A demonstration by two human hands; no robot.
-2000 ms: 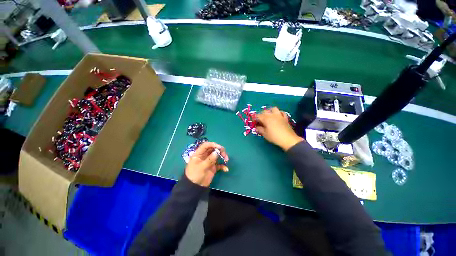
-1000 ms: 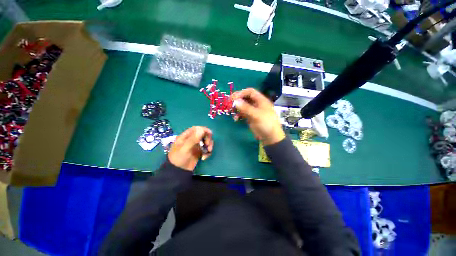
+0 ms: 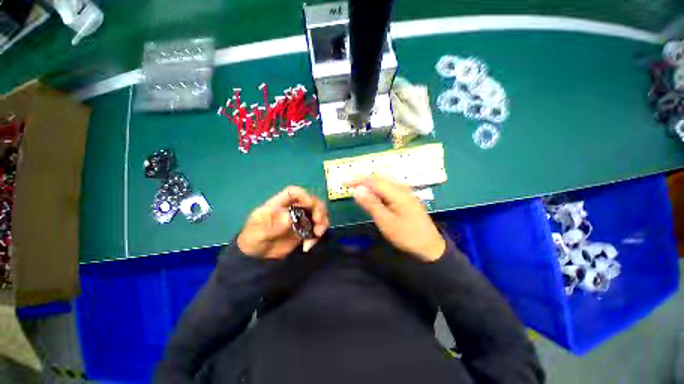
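My left hand (image 3: 283,223) is closed around a small dark round part (image 3: 301,223) near the table's front edge. My right hand (image 3: 397,216) is over the front edge of the yellow jig (image 3: 386,169), fingers extended; whether it holds anything small is unclear. The black electric screwdriver (image 3: 369,60) hangs in front of the screw feeder (image 3: 330,75), behind the jig. Red connector cables (image 3: 274,116) lie in a heap left of the feeder.
Circuit boards (image 3: 172,193) lie at left, a clear blister tray (image 3: 177,75) rear left, clear plastic rings (image 3: 474,90) right of the feeder beside a plastic bag (image 3: 411,109). A cardboard box (image 3: 51,195) stands far left. Blue bins (image 3: 517,262) sit below the table edge.
The view has shifted right. My right hand has left the red cables and moved to the yellow jig. My left hand still holds a small part, with its dark face now showing.
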